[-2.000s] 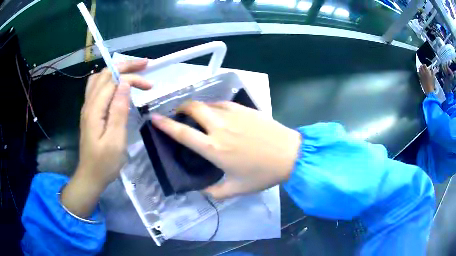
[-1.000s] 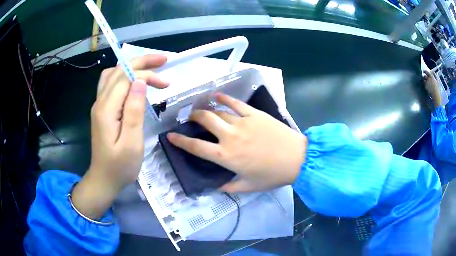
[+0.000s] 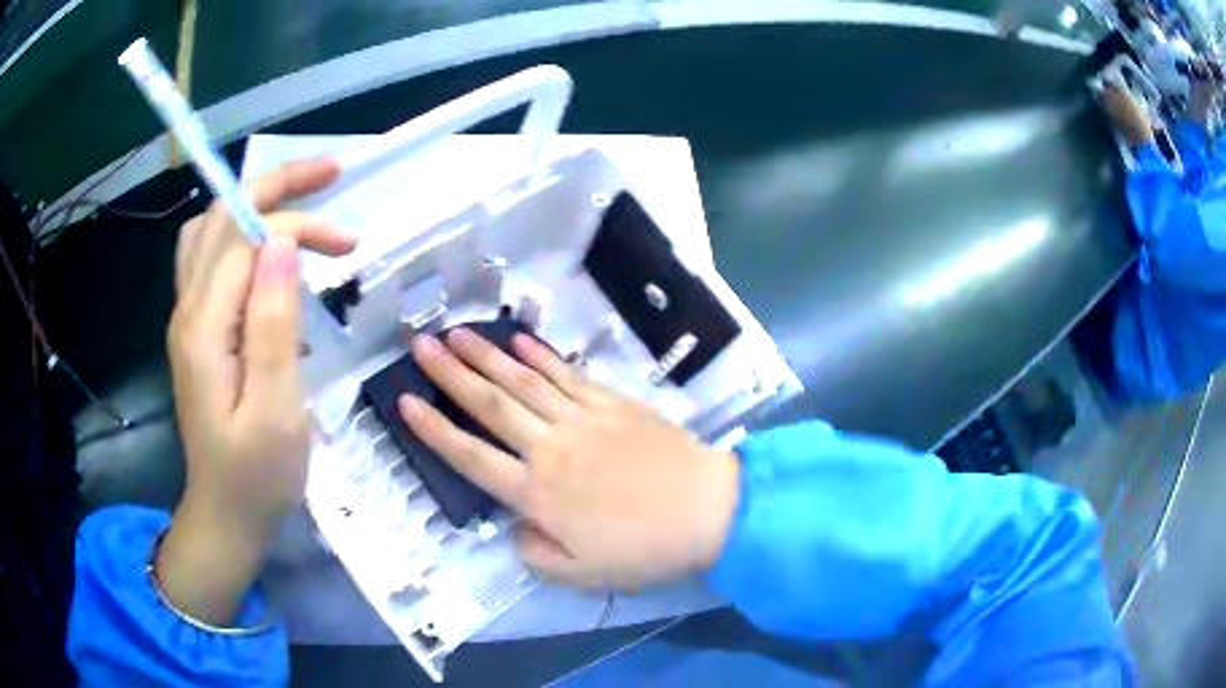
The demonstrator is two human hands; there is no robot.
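Note:
A white housing (image 3: 545,208) lies open and turned at an angle, its handle (image 3: 457,110) at the far edge. A black blower fan (image 3: 433,464) sits inside it, mostly covered by my right hand (image 3: 592,470). My right fingers spread over the fan to its far edge, with the thumb at its near side. My left hand (image 3: 249,363) is at the housing's left side and holds a narrow white strip (image 3: 195,135) upright between thumb and fingers. A black panel (image 3: 659,289) is on the housing's right inner side.
A white foam sheet (image 3: 659,168) lies under the housing on the dark bench (image 3: 861,175). Thin leads (image 3: 88,393) hang at the left. A white rail (image 3: 444,50) and the green conveyor are beyond. A dark crate (image 3: 988,437) is at lower right. Another person's blue sleeve (image 3: 1183,269) is at far right.
The fan lies flatter and lower in the housing. My right hand has flattened over it, and more of the black panel shows. My left hand still holds the strip. The view has shifted.

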